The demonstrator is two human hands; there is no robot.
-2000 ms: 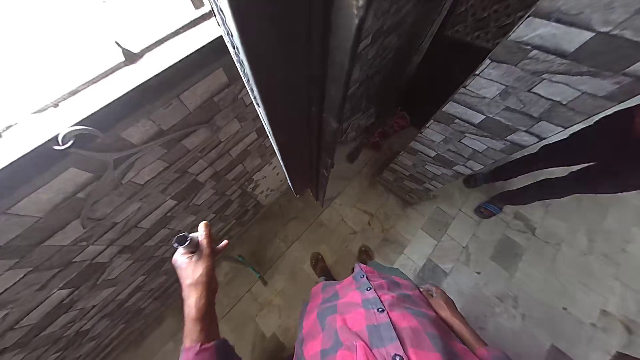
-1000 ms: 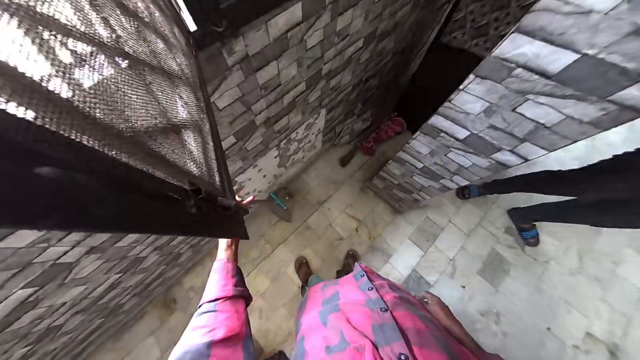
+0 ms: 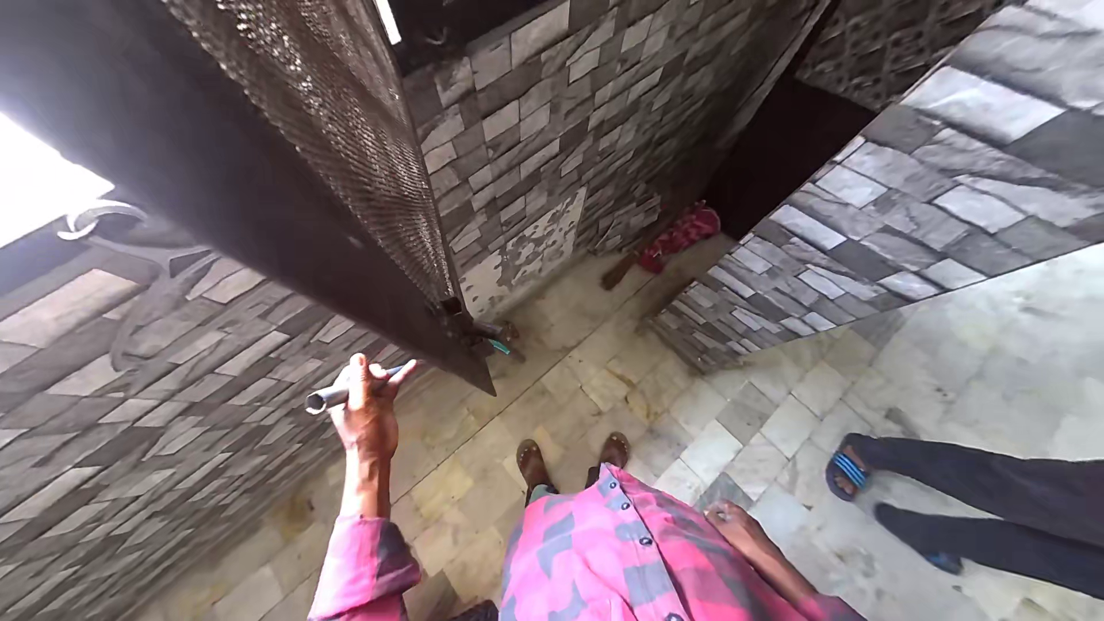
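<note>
My left hand (image 3: 368, 418) is closed around a grey tube (image 3: 326, 399), whose open end points left. Just beyond that hand is the lower corner of a dark door (image 3: 379, 302) with a mesh panel (image 3: 379, 147); whether they touch I cannot tell. Beside the right side of my checked shirt (image 3: 595, 552) is my right hand (image 3: 731, 524), fingers bent, and its palm is mostly hidden. Near the door's corner, a small teal object (image 3: 499, 347) shows low by the wall.
A person's legs in dark trousers (image 3: 983, 474) and blue-striped sandals stand at right. Stone-patterned walls (image 3: 517, 129) flank the tiled floor (image 3: 552, 405). A red patterned cloth (image 3: 681, 237) lies by a dark doorway. A curved metal piece (image 3: 142, 250) is at left.
The door has swung, showing its mesh side since the earliest frame. My left hand, partly behind the door's edge one second ago, now shows fully with the tube.
</note>
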